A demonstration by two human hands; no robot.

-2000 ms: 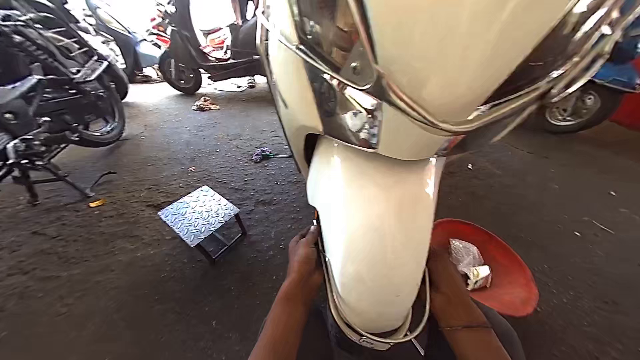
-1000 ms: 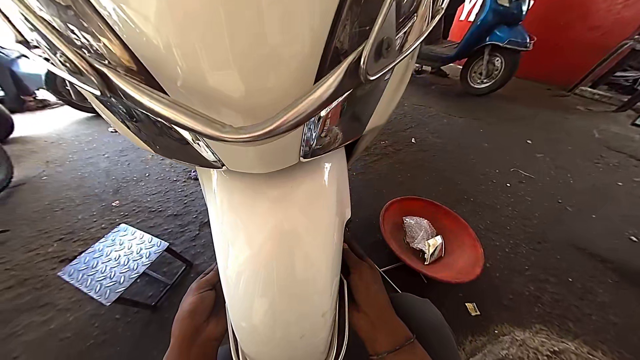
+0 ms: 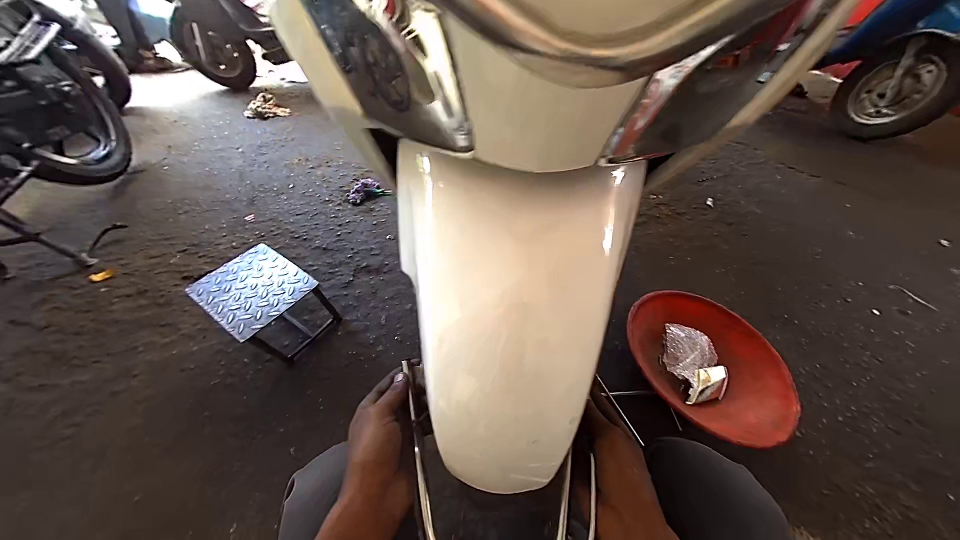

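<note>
The cream front fender (image 3: 517,300) of a scooter stands between my two hands, below the body's front panel and a curved metal guard bar (image 3: 570,56). On the fender's left, my left hand (image 3: 382,435) is closed around a thin metal guard rod (image 3: 417,442), thumb on its upper end. My right hand (image 3: 615,465) is at the fender's right side, beside further thin metal rods (image 3: 565,495); its fingers are hidden behind the fender and I cannot tell whether they grip. A dark tyre shows below the fender's tip.
A low stool with a metal tread-plate top (image 3: 251,292) is at the left. At the right a red bowl (image 3: 712,367) holds crumpled clear plastic and a paper cup (image 3: 706,385). Parked two-wheelers (image 3: 60,112) stand behind at both sides. Rags (image 3: 266,107) lie on the floor.
The view has swung right and then back left. Both hands stay low beside the fender. Thumb and rod at the left show more plainly now than one second ago.
</note>
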